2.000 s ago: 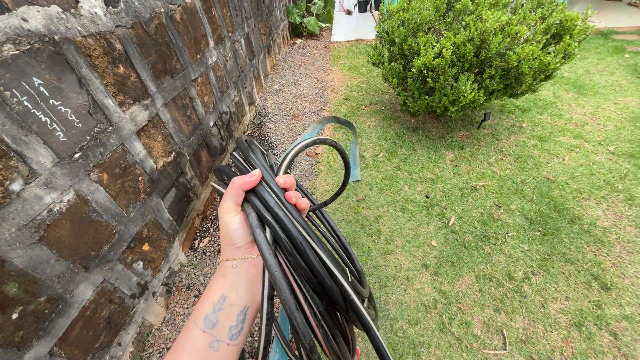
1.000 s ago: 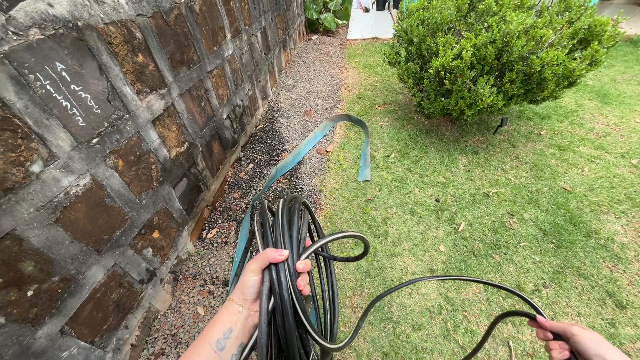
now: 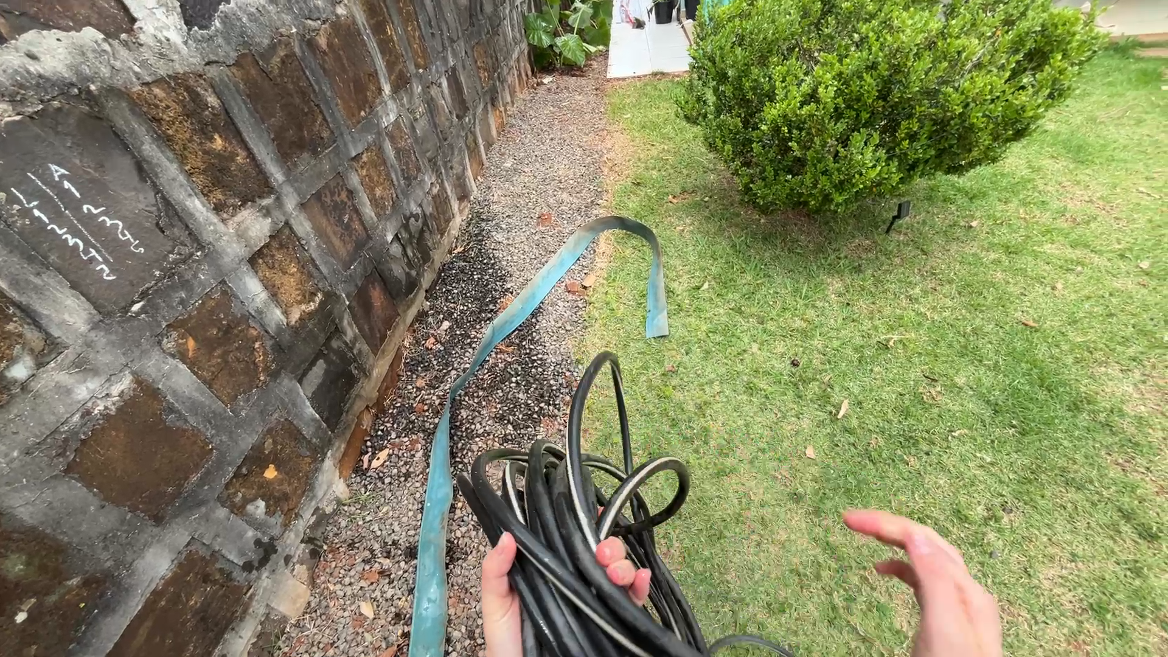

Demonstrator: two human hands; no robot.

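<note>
My left hand grips a thick bundle of black garden hose with a pale stripe, low in the middle of the view. Loops of the hose stick up above the fingers, and a length runs out at the bottom edge. To the right, my right hand is held over the grass with fingers apart and nothing in them. A flat blue layflat hose lies on the gravel left of the bundle, and its curved end rests on the grass.
A stone wall with chalk-like writing runs along the left, beside a gravel strip. Lawn spreads to the right, with a round green bush and a small dark garden light. White paving and leafy plants are at the back.
My right hand, out of view two seconds ago, held a length of the black hose one second ago and has let it go. Another loop now stands up from the bundle in my left hand.
</note>
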